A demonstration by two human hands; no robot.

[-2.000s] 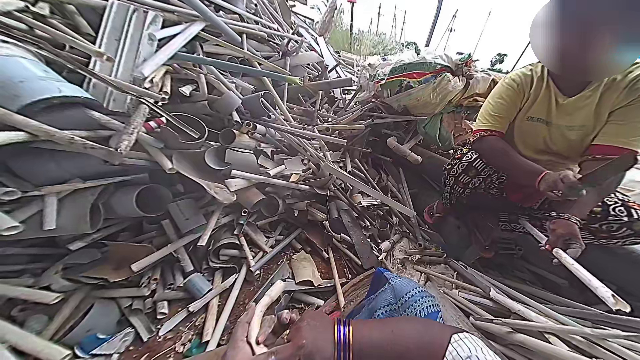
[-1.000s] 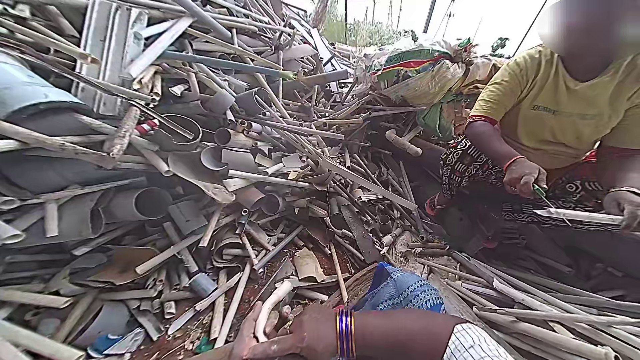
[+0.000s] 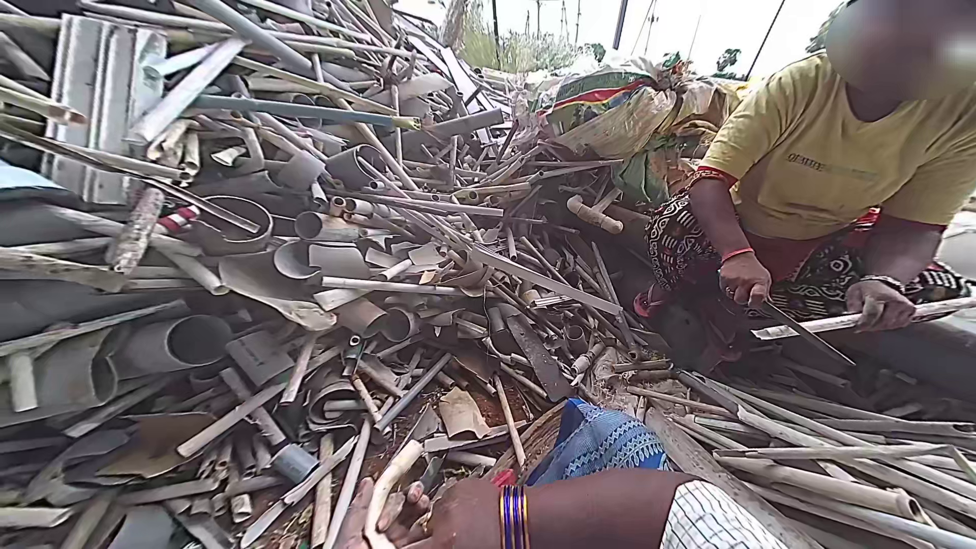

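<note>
A bent, off-white plastic pipe piece (image 3: 393, 484) stands between my hands at the bottom edge. My right hand (image 3: 438, 518), with blue and gold bangles (image 3: 514, 517) at its wrist, has its fingers curled against the pipe's right side. Only part of my left hand (image 3: 354, 515) shows, pressed along the pipe's left side; the frame's edge cuts off the rest of it. Blue patterned cloth (image 3: 602, 446) lies just beyond my right forearm. Cut pipes and a curved tan plastic shard (image 3: 462, 413) lie on the ground ahead of my hands.
A large heap of scrap plastic pipes (image 3: 358, 259) spreads ahead and left. Long thin pipes (image 3: 839, 473) lie at the lower right. A co-worker in a yellow shirt (image 3: 823, 168) sits at the right, holding a long blade (image 3: 812, 335) against a pipe (image 3: 930, 311). Stuffed sacks (image 3: 625, 107) stand behind.
The co-worker's blade hand has come down from its raised position, and their pipe has shifted from a steep slant to nearly level. My hands have stayed around the bent pipe piece.
</note>
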